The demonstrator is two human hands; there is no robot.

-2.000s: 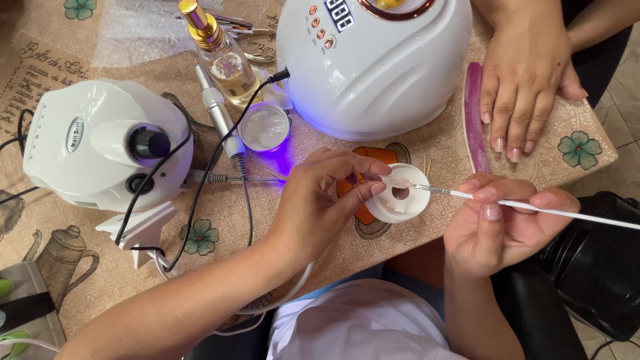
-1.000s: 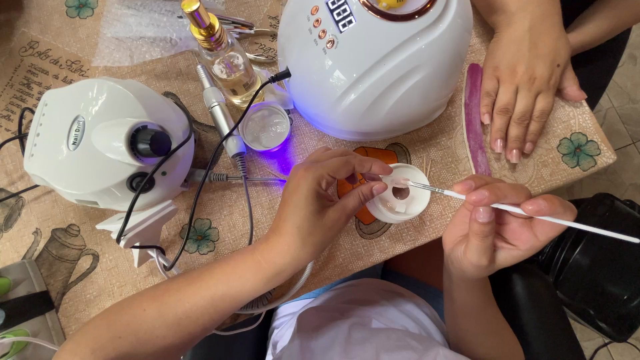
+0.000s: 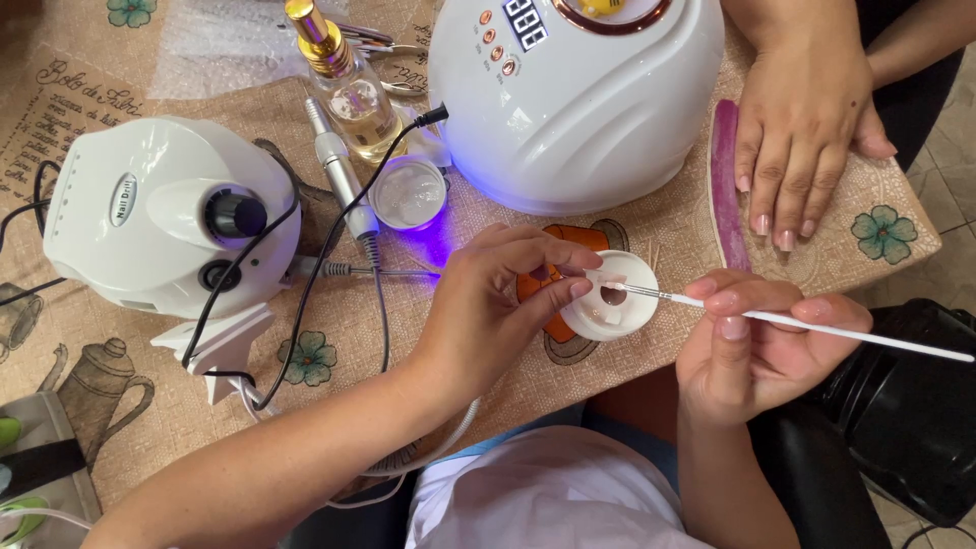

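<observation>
My right hand (image 3: 762, 343) grips a thin white-handled brush (image 3: 839, 332) with a metal ferrule. Its tip points left, over a small round white container (image 3: 644, 309) with a dark round spot in the middle. Thumb and forefinger of my left hand (image 3: 503, 282) pinch a small, pale translucent piece (image 3: 610, 268) above the container's left side, and the brush tip meets or nearly meets it. What the piece is, I cannot tell. An open jar of clear gel (image 3: 409, 192) stands beyond my left hand, beside a silver drill handpiece (image 3: 335, 164).
A white nail lamp (image 3: 579, 114) stands at the back, a white nail drill unit (image 3: 168, 206) with black cables at the left. Near the lamp is a gold-capped glass bottle (image 3: 354, 99). Another person's hand (image 3: 808, 137) rests by a purple nail file (image 3: 728, 183) at the right.
</observation>
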